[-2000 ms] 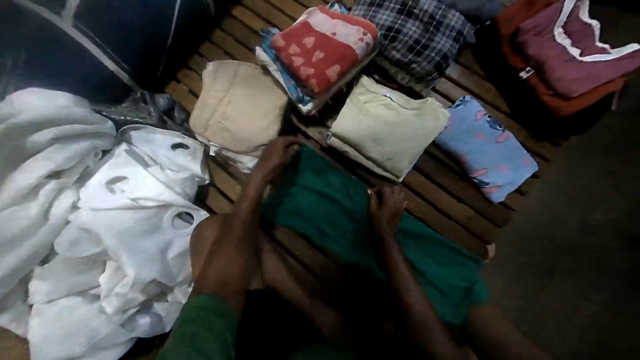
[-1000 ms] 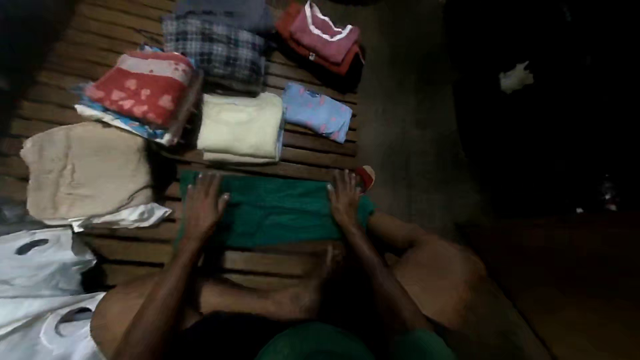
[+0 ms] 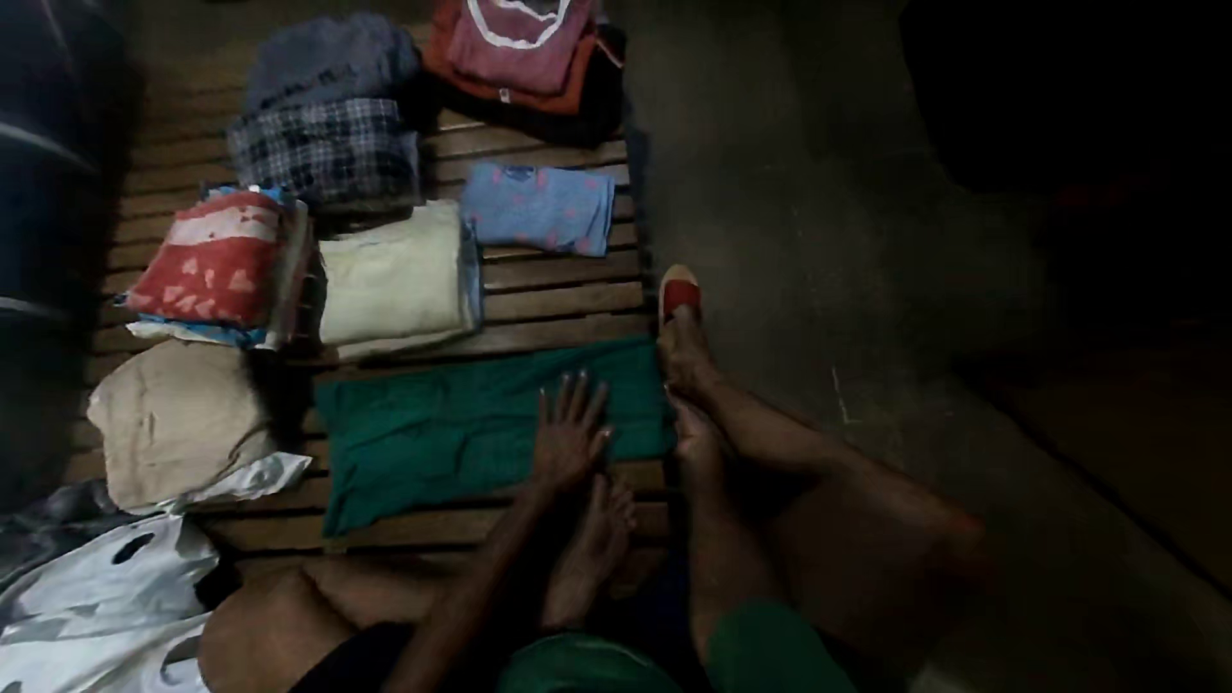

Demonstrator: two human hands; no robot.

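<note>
A green cloth [image 3: 433, 433], folded into a long flat strip, lies across the wooden slats in front of me. My left hand [image 3: 570, 433] rests flat on its right part, palm down with the fingers spread. At the cloth's right end is my right hand [image 3: 691, 423], beside my lower leg; its fingers are dim, so its grip is unclear. Just beyond the green cloth lie a folded pale yellow cloth [image 3: 395, 279] and a stack topped by a red cloth with hearts [image 3: 212, 265]. A folded beige cloth [image 3: 183, 419] sits to the left.
The slatted wooden platform [image 3: 558, 300] also holds a blue patterned cloth [image 3: 539, 207], a plaid cloth [image 3: 327, 144], a grey cloth [image 3: 332, 63] and a pile with a maroon garment [image 3: 525, 48]. White plastic bags [image 3: 106, 597] lie lower left. My foot wears a red slipper [image 3: 680, 294] at the platform's edge.
My left hand has moved from the green cloth's left part to its right part. My right hand has come off the top of its right end to the edge there.
</note>
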